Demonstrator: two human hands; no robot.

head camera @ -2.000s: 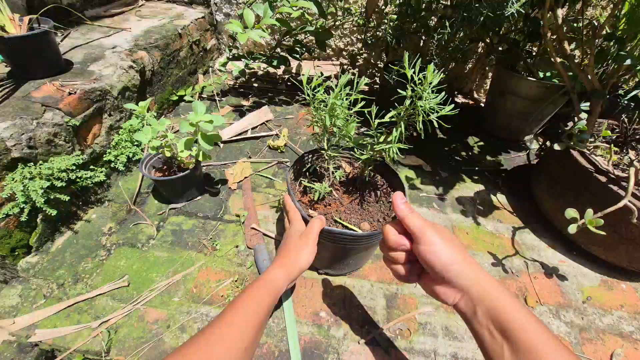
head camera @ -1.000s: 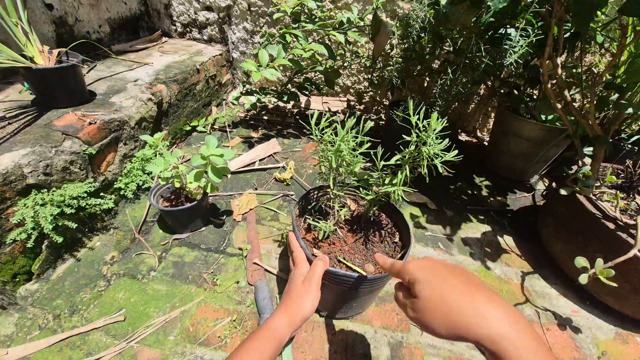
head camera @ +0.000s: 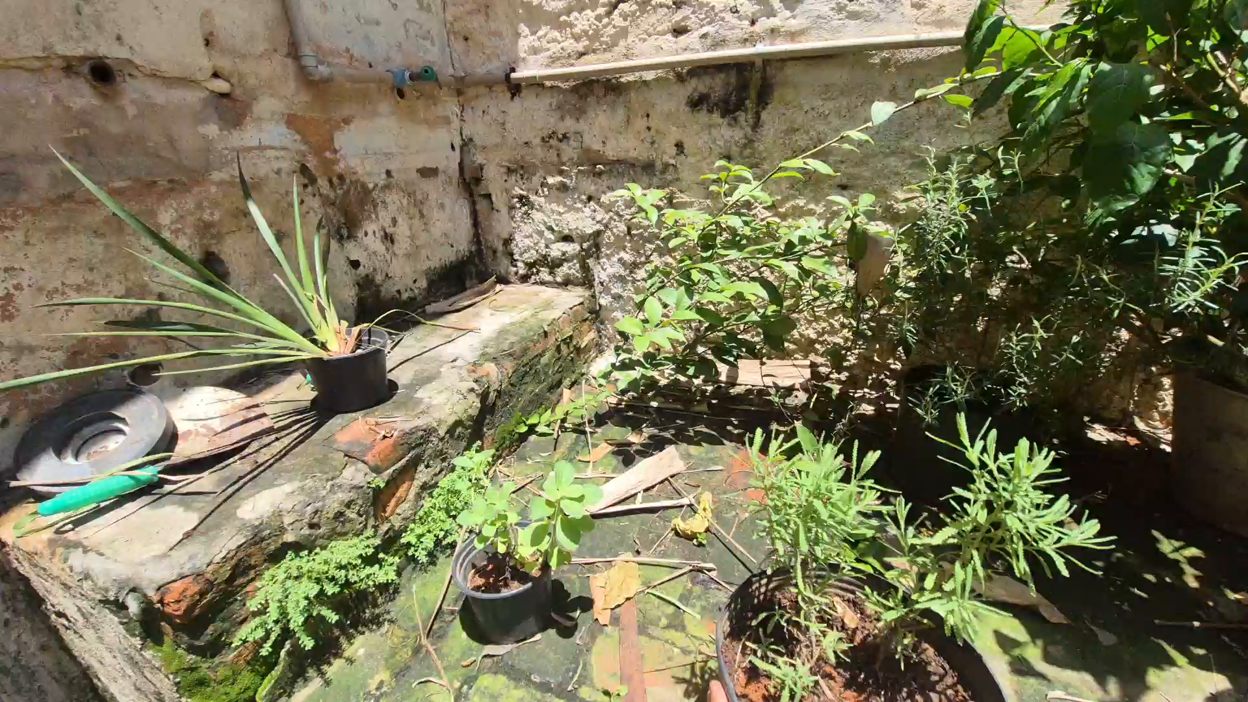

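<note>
A black plastic pot (head camera: pixel 726 643) of soil stands at the bottom right, cut off by the lower edge, with narrow-leaved green plants (head camera: pixel 809 507) growing in it. Only a fingertip of my left hand (head camera: pixel 718 691) shows, at the pot's left side; the rest of that hand is hidden below the frame. My right hand is out of view. Left of the big pot, a small black pot (head camera: pixel 507 609) with a round-leaved plant (head camera: pixel 546 517) stands on the mossy brick ground. A rusty blade (head camera: pixel 632 648) lies between the two pots.
A mossy masonry ledge (head camera: pixel 429 390) on the left bears a potted spiky plant (head camera: pixel 349 380), a round dark disc (head camera: pixel 93 444) and a green handle (head camera: pixel 99 491). Behind runs a weathered wall with a pipe (head camera: pixel 731 58). Dense shrubs and a large pot (head camera: pixel 1209 448) stand at right.
The view has swung up and left, showing more wall and ledge. My right hand, earlier pointing at the pot's rim, has left the view, and my left hand is nearly out of it.
</note>
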